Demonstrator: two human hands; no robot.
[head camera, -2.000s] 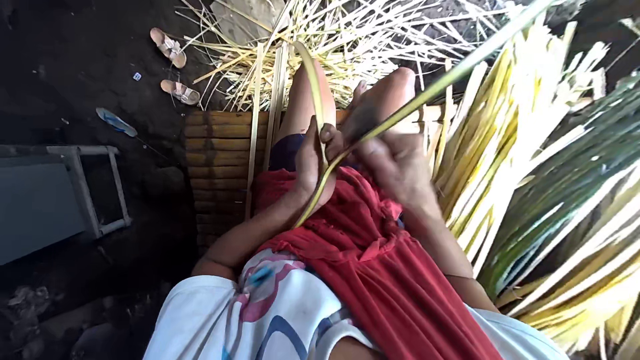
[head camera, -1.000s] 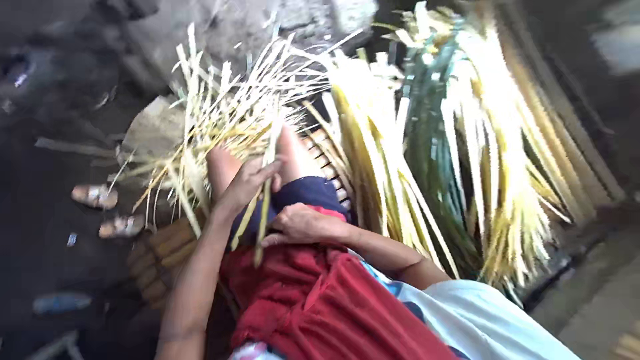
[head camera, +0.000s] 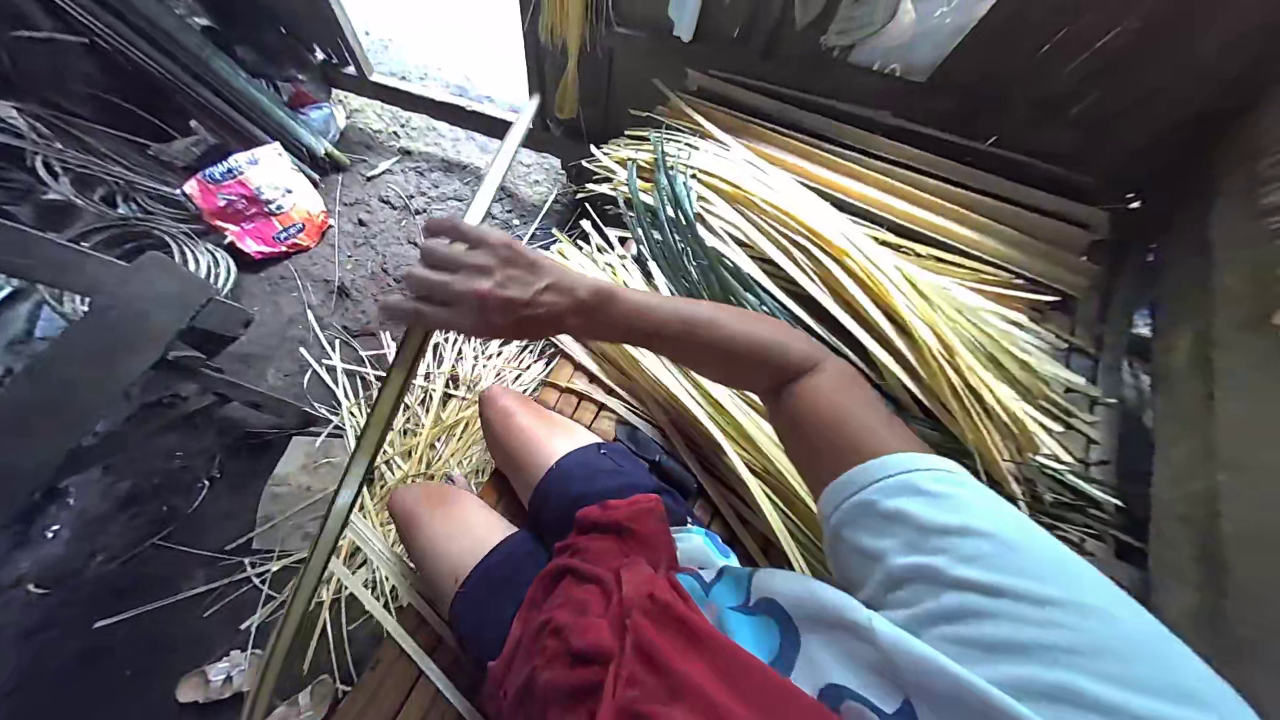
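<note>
My right hand (head camera: 485, 285), slightly blurred, is around a long bamboo strip (head camera: 350, 470), out in front of my knees. The strip runs slantwise, from a pale upper end above the hand down to the bottom left edge of the view. Its lower end is out of view, and so is my left hand. Beyond and below my right hand, a heap of thin pale shavings (head camera: 440, 420) lies on the ground by my knees. Long split strips (head camera: 850, 280), yellow with some green ones, are piled under and past my right forearm.
I sit on a bamboo slat bench (head camera: 575, 395). Coiled strips (head camera: 190, 255), a red and white plastic packet (head camera: 262, 200) and a dark wooden frame (head camera: 110, 350) are at the left. A sandal (head camera: 220, 675) lies at bottom left. Wide bamboo lengths (head camera: 900, 190) lie by the wall.
One second ago both hands were near my lap with narrow strips; now the right arm is stretched out forward on a long strip, and the left hand has left the view. The view has swung strongly.
</note>
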